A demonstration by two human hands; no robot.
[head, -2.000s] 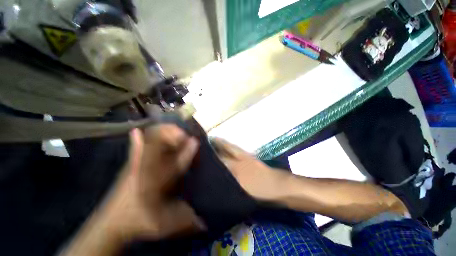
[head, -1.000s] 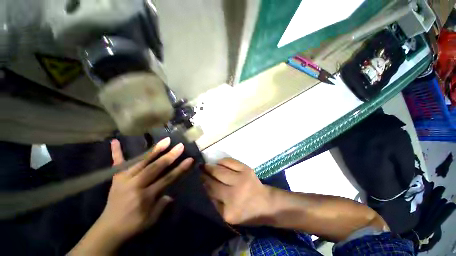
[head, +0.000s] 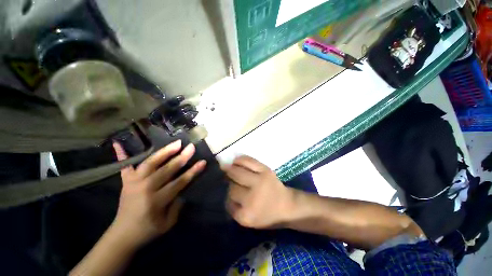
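Observation:
A black fabric panel (head: 199, 199) lies over the machine bed and runs up to the presser foot (head: 180, 116). My left hand (head: 154, 188) lies flat on the panel, fingers spread, fingertips just below the foot. My right hand (head: 259, 191) pinches the panel's right edge between thumb and fingers. A small pale piece shows at its fingertips; I cannot tell what it is. The cream sewing machine head (head: 183, 43) stands above, with a round knob (head: 89, 94). The needle cannot be made out. A blurred grey-brown band crosses in front of my left fingers.
Thread snips (head: 330, 53) and a black pouch (head: 403, 48) lie on the white table (head: 323, 110) with green edging. A tied black bundle (head: 421, 156) lies at right, near a blue crate (head: 465, 97) and a red bag (head: 484, 38). Blue-checked cloth covers my lap.
Since two seconds ago, my left hand has opened from a blurred, bent pose and lies flat on the cloth. My right hand has come out from behind the cloth to grip its edge. The view has shifted slightly.

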